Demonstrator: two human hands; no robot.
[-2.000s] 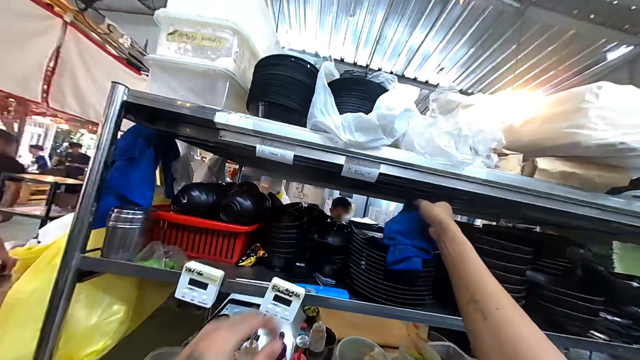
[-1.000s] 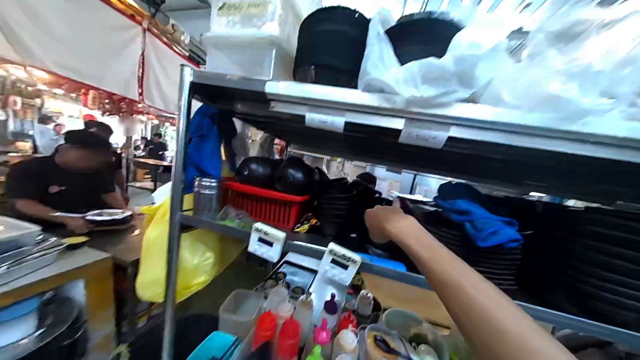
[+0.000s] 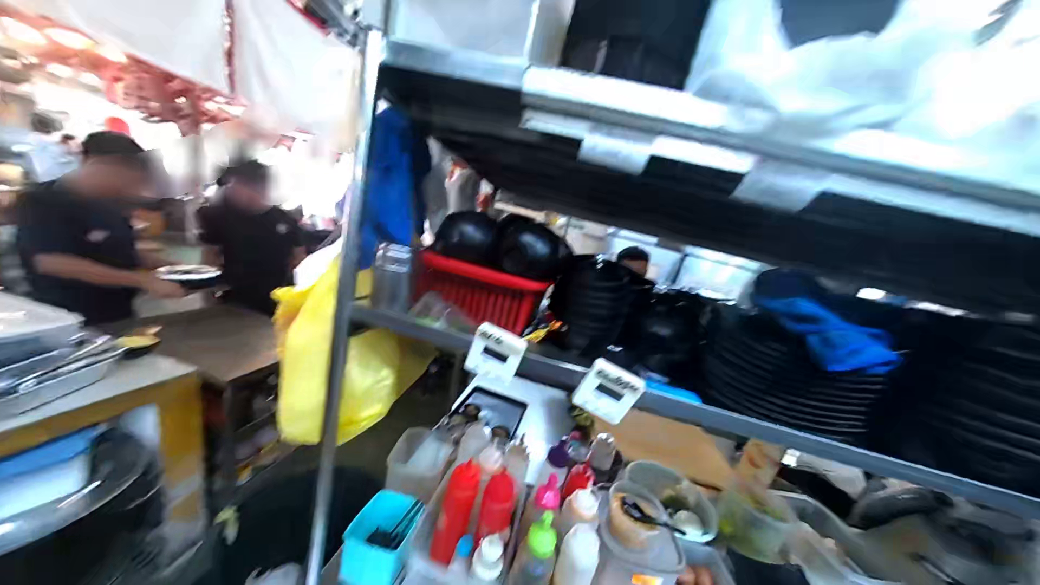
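A few fingertips, probably of my right hand (image 3: 695, 575), show at the bottom edge beside a clear tub (image 3: 642, 556); the rest of that hand is hidden. My left hand is out of view. On the middle shelf a blue cloth (image 3: 841, 333) lies over stacked black plates or bowls (image 3: 780, 374). Further left, shiny black bowls (image 3: 467, 236) rest in a red plastic basket (image 3: 479, 292). Below the shelf stand red squeeze bottles (image 3: 457, 508), a green-capped bottle (image 3: 540, 536) and a turquoise container (image 3: 382, 532).
A metal rack post (image 3: 337, 341) rises left of the bottles, with a yellow plastic bag (image 3: 357, 382) behind it. Two white timers (image 3: 608, 390) hang on the shelf edge. At the left, two people in black stand by a counter (image 3: 215, 341), one holding a dish.
My right arm has withdrawn from across the shelf, where its hand was on the blue cloth two seconds ago. My left hand has left the view. The view has swung left and down.
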